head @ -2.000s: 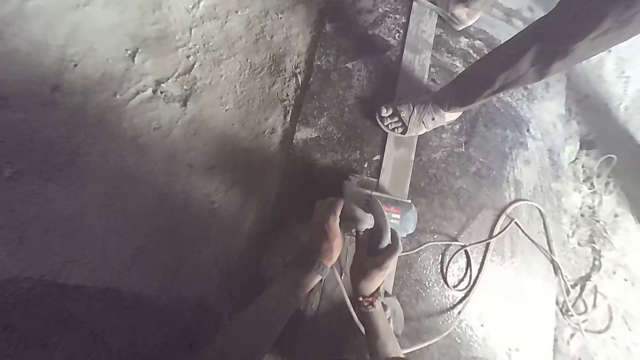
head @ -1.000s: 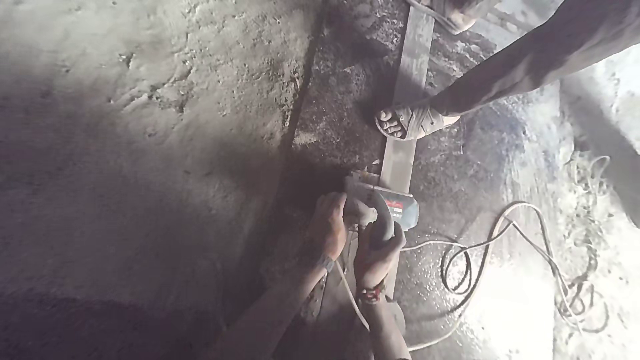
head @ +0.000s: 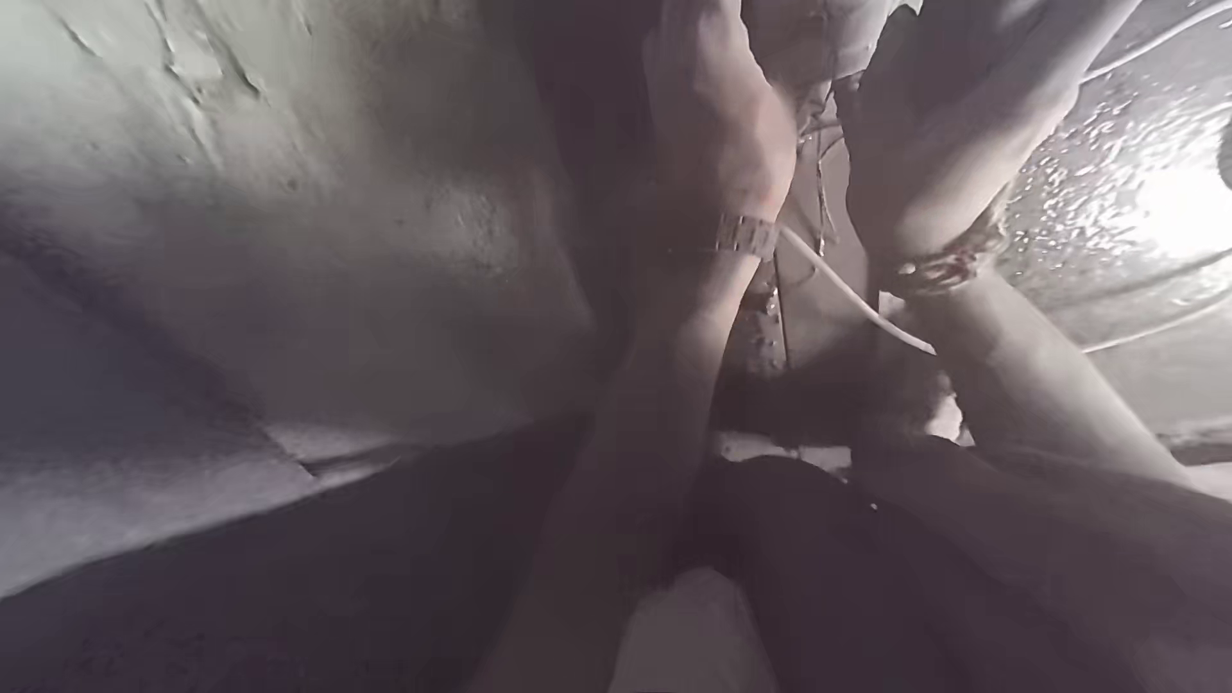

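Observation:
At the top centre, my left hand (head: 727, 125) reaches up the view, a metal-band watch (head: 746, 234) on its wrist. To its right is my right hand (head: 938, 164), with a reddish bracelet (head: 948, 268) at the wrist. Between the two hands, at the top edge, part of a pale grey object (head: 818, 34) shows; too little of it is in view to name it. The fingers of both hands are cut off or in shadow, so their hold is hidden. A light power cable (head: 852, 294) passes between my wrists and behind my right forearm.
My dark-clothed legs (head: 337, 577) fill the lower part. A rough, cracked ground surface (head: 192, 87) lies on the left. On the right, loops of cable (head: 1155, 332) cross a wet-looking, brightly lit surface (head: 1078, 192).
The view has swung down strongly towards my lap. The other person's feet, the long flat bar and most of the blue-grey power tool, which both my hands held earlier, are out of view.

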